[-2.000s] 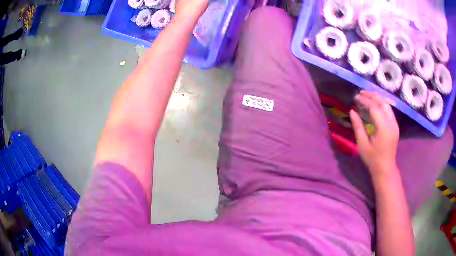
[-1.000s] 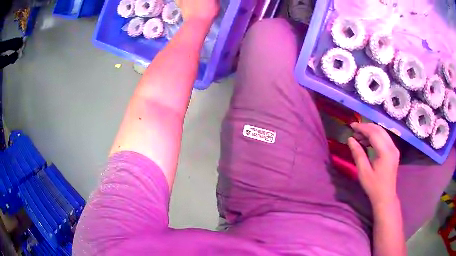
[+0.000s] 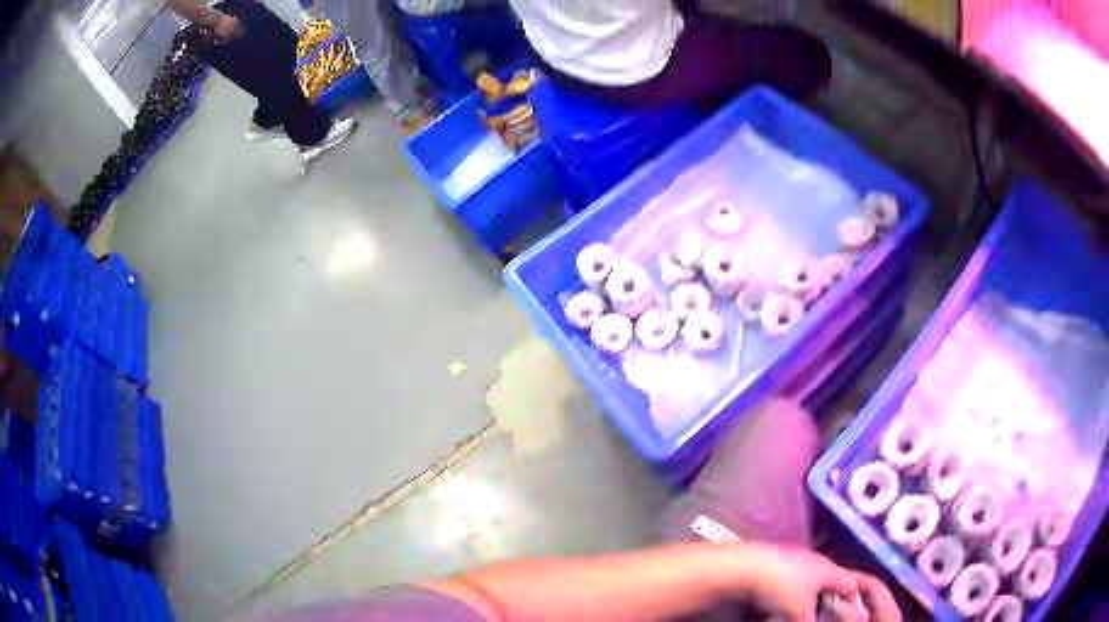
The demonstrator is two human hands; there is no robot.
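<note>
My left hand (image 3: 797, 581) is at the bottom edge, in front of my knee and left of the right-hand bin. Its fingers are curled around a small greyish part (image 3: 837, 603), mostly hidden and too blurred to name surely. My right hand cannot be made out. White ring parts (image 3: 657, 327) stand in loose groups in the lined blue bin (image 3: 587, 384) ahead. More white ring parts (image 3: 912, 521) with dark centre holes stand close together at the near end of the right blue bin (image 3: 878, 574), on its pinkish-lit liner.
A smaller blue bin (image 3: 480, 214) with tan-orange items lies beyond, beside a seated person in a white top (image 3: 602, 37). Another person in dark clothes (image 3: 262, 61) stands further off near orange-yellow pieces (image 3: 326, 61). Stacked blue bins (image 3: 97, 450) line the left side.
The view has tilted up and turned left. My left hand has come out of the left bin towards my lap. My right hand, seen before below the right bin, no longer shows clearly.
</note>
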